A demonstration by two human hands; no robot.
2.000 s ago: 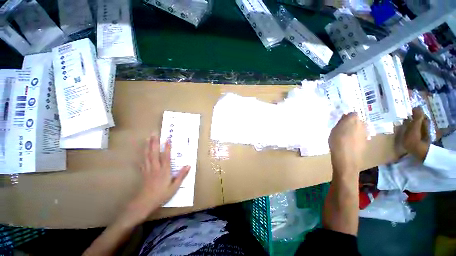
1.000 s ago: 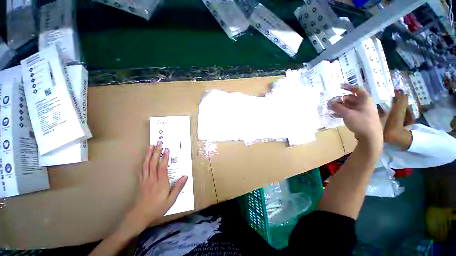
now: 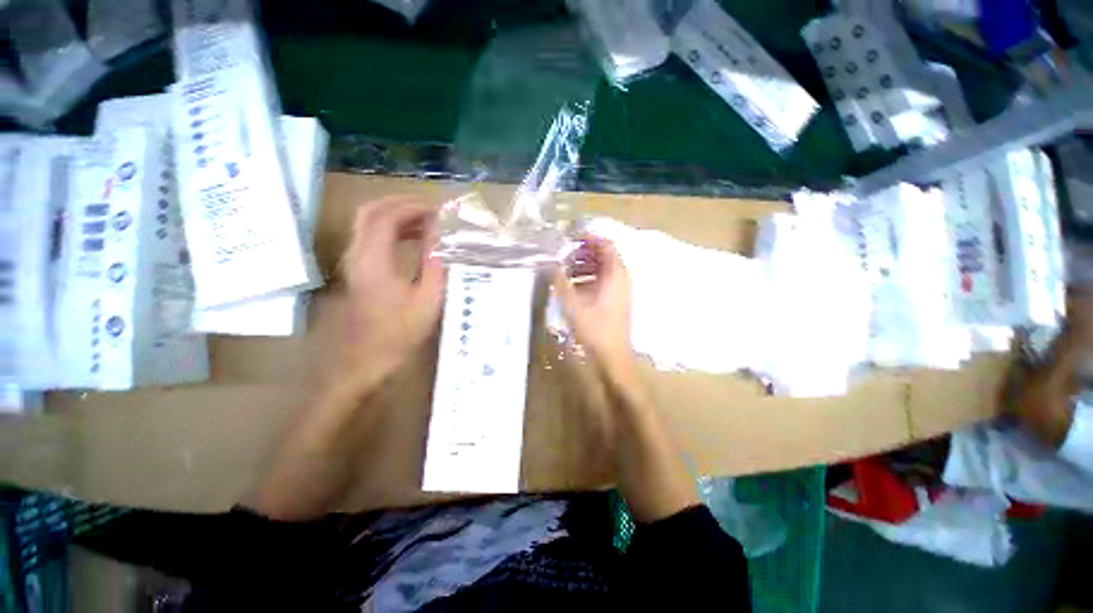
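A white retail box (image 3: 479,383) lies upright in front of me on the cardboard-covered bench. A clear plastic bag (image 3: 509,240) is held open at the box's far end, with its film standing up over the green belt. My left hand (image 3: 390,281) is blurred and grips the bag's left edge. My right hand (image 3: 597,299) pinches the bag's right edge. Most of the box lies outside the bag. How far its far end is inside is hard to tell. The glaring white bag stack (image 3: 707,299) lies just right of my right hand.
Unbagged boxes (image 3: 138,263) are piled at left. Bagged boxes (image 3: 749,72) lie on the green belt (image 3: 396,90). More boxes (image 3: 989,240) stand at right by the metal post (image 3: 995,144). Another person's hand (image 3: 1049,383) is at the right edge. A green crate (image 3: 779,527) is below the bench.
My right hand has come from the bag stack to the box with a clear bag. My left hand has moved off the box's face up to the bag's left edge.
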